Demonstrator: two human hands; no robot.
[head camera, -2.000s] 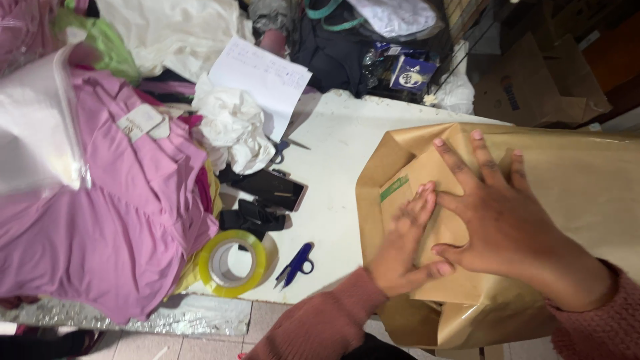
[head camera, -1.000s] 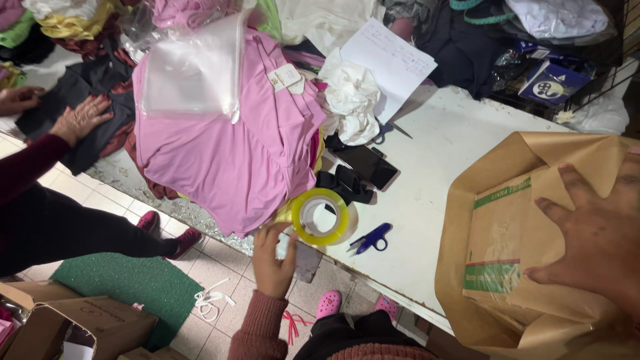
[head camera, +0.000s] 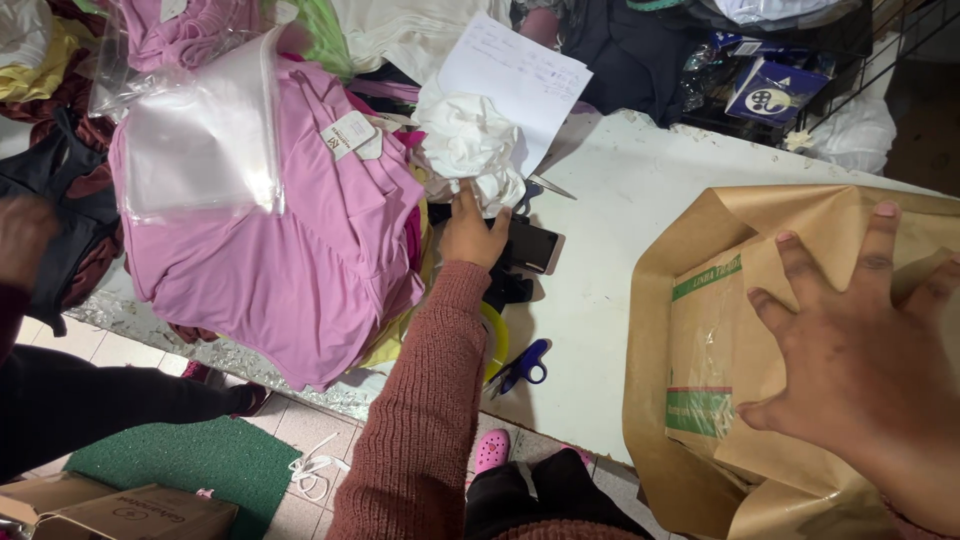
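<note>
My right hand (head camera: 862, 337) lies with fingers spread on brown kraft paper (head camera: 660, 315), which is folded part way over a cardboard box (head camera: 705, 330) with green printed bands and clear tape. My left hand (head camera: 474, 229) reaches across the table, its fingertips at the lower edge of a crumpled white cloth (head camera: 472, 142); whether they grip it is unclear. Just right of that hand lies a dark phone-like object (head camera: 532, 246). Below, my sleeve partly covers a yellow tape roll (head camera: 496, 341). Blue-handled thread snips (head camera: 521, 367) rest beside it.
Pink garments (head camera: 300, 262) with a clear plastic bag (head camera: 202, 142) on top are left of my arm. Scissors (head camera: 551, 187) lie by a handwritten sheet (head camera: 517, 82). A co-worker's hand (head camera: 26, 240) is at far left. A wire rack (head camera: 862, 82) stands at back right, an open carton (head camera: 135, 514) below.
My left hand was on the kraft paper two seconds ago, then near the tape roll, and is now at the white cloth. My right hand stays on the paper. The view has shifted left.
</note>
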